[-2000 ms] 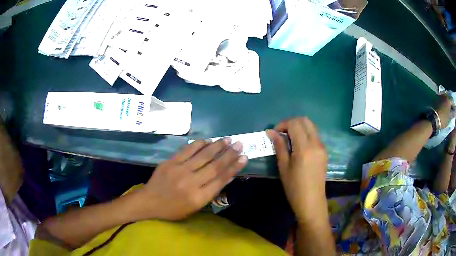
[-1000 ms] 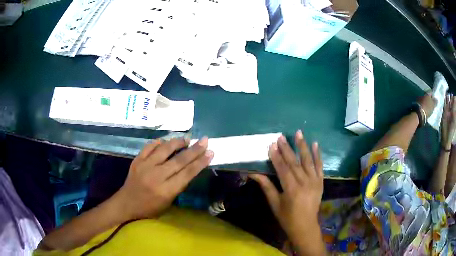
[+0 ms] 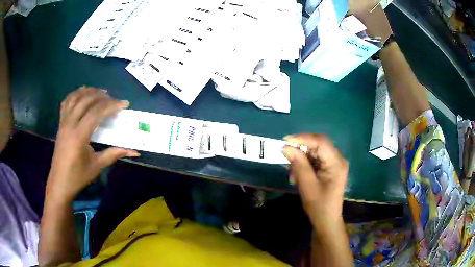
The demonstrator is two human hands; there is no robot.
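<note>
A long white carton (image 3: 159, 133) with blue lettering and a green mark lies near the table's front edge, its open end facing right. My left hand (image 3: 91, 128) is around the carton's left end, thumb at the front side and fingers behind. My right hand (image 3: 317, 164) pinches the right end of a folded leaflet strip (image 3: 252, 147) with short black bars. The strip's left end is at the carton's open end, over or inside the flap; how far in it reaches is unclear.
A pile of leaflets (image 3: 177, 41) lies behind, with a crumpled white sheet (image 3: 260, 88) at its right. A light-blue and white box (image 3: 333, 49) stands beyond. Another person's arm (image 3: 406, 86) reaches into or over it, past a second carton (image 3: 384, 117) at the right.
My left hand has moved left from the strip to the carton. My right hand now pinches the strip, which has turned to show bars and meets the carton. The neighbour's arm has moved to the box.
</note>
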